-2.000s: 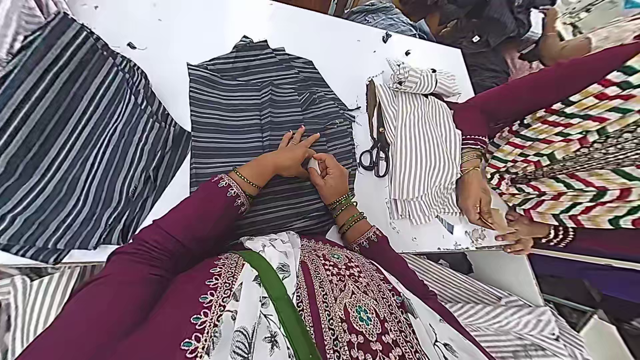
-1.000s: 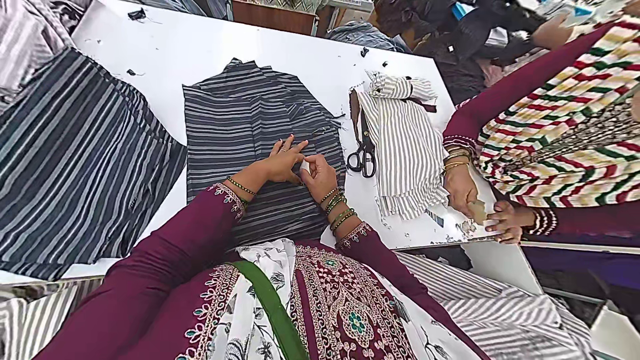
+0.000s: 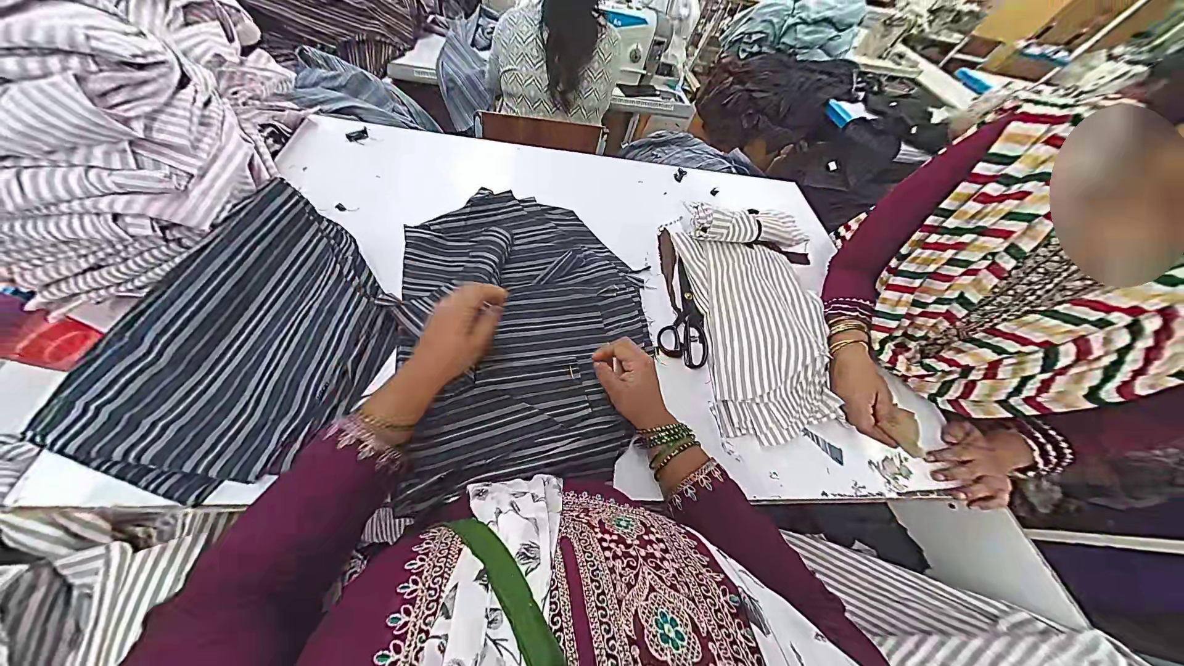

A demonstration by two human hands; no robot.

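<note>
A dark striped cloth piece [image 3: 527, 324] lies in front of me on the white table. My left hand [image 3: 462, 328], blurred, is over its left part, with a fold of the dark fabric by the fingers; whether it grips the fold is unclear. At the right part of the same cloth is my right hand [image 3: 632, 375], its fingers curled; I cannot tell whether something small is between them. Black-handled scissors [image 3: 683, 340] lie just right of the cloth, their blades beside a stack of white-and-brown striped pieces [image 3: 768, 324]. More dark striped cloth [image 3: 222, 342] lies to the left.
A co-worker's hands [image 3: 911, 430] rest at the table's right end on a small tan piece. Light striped fabric [image 3: 120, 139] is heaped at the far left. Beyond the white table [image 3: 370, 185] a person sits by a sewing machine [image 3: 634, 42]. Small dark scraps lie along the far edge.
My hands, close together on the dark striped cloth before, are now apart, the left one toward the left and the right one toward the right. The view has tilted up.
</note>
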